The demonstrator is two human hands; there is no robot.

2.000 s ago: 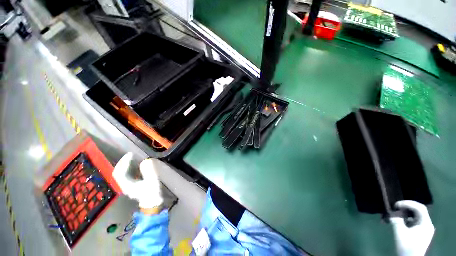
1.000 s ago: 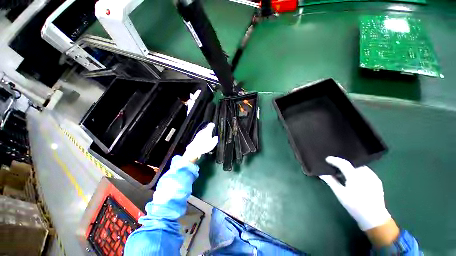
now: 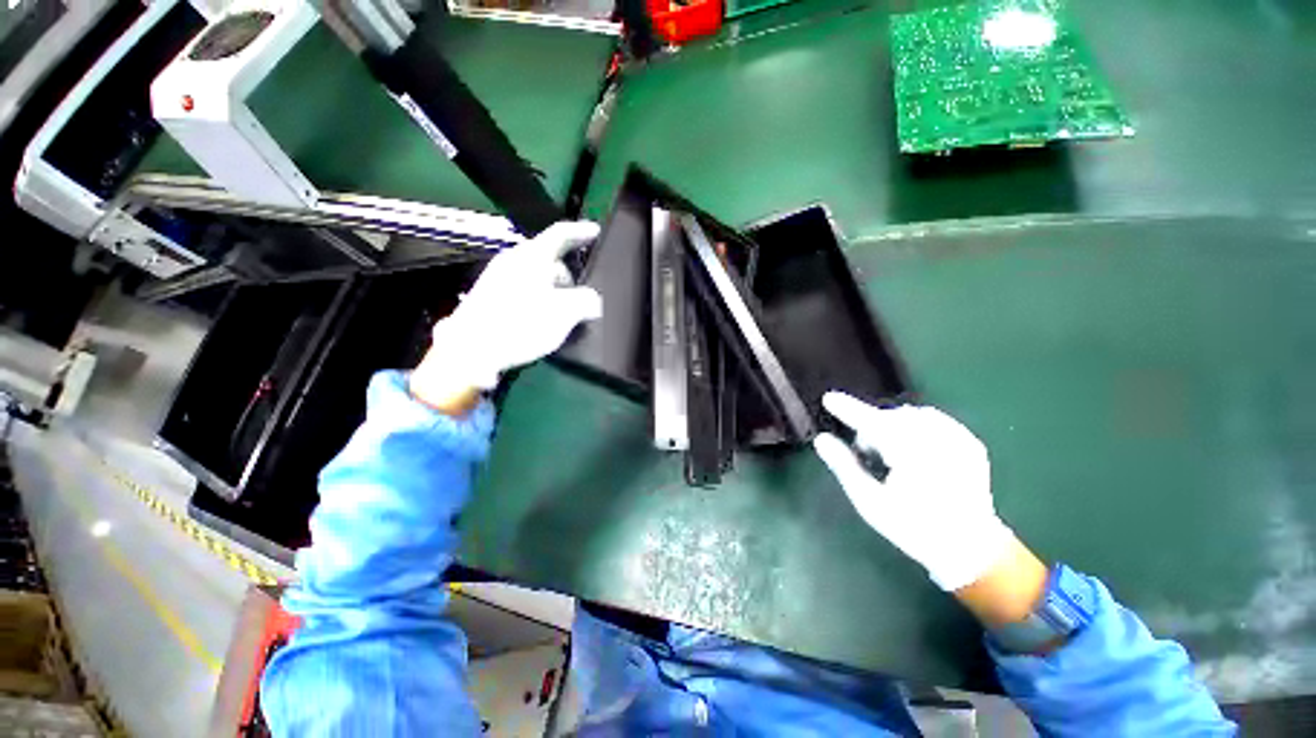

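My left hand (image 3: 517,310), in a white glove, grips the edge of a small black tray (image 3: 613,289) and holds it tilted. Several long narrow hold-down bars (image 3: 670,339) lean at the tray's right side, fanned out, their lower ends sticking out over the bench. A second black bin (image 3: 823,274) lies behind and right of the bars, partly hidden by them. My right hand (image 3: 924,483), also gloved, is at this bin's near right corner with its fingers around the edge. The bin's visible inside holds no bars.
A green circuit board (image 3: 996,79) lies at the back right of the green bench (image 3: 1097,389). A black post (image 3: 462,137) stands behind my left hand. A large black tote (image 3: 238,397) is at the left. A red bin (image 3: 681,20) is at the far side.
My left hand has taken hold of the bar tray and tipped it up against the other bin. My right hand has moved that bin left, beside the bars.
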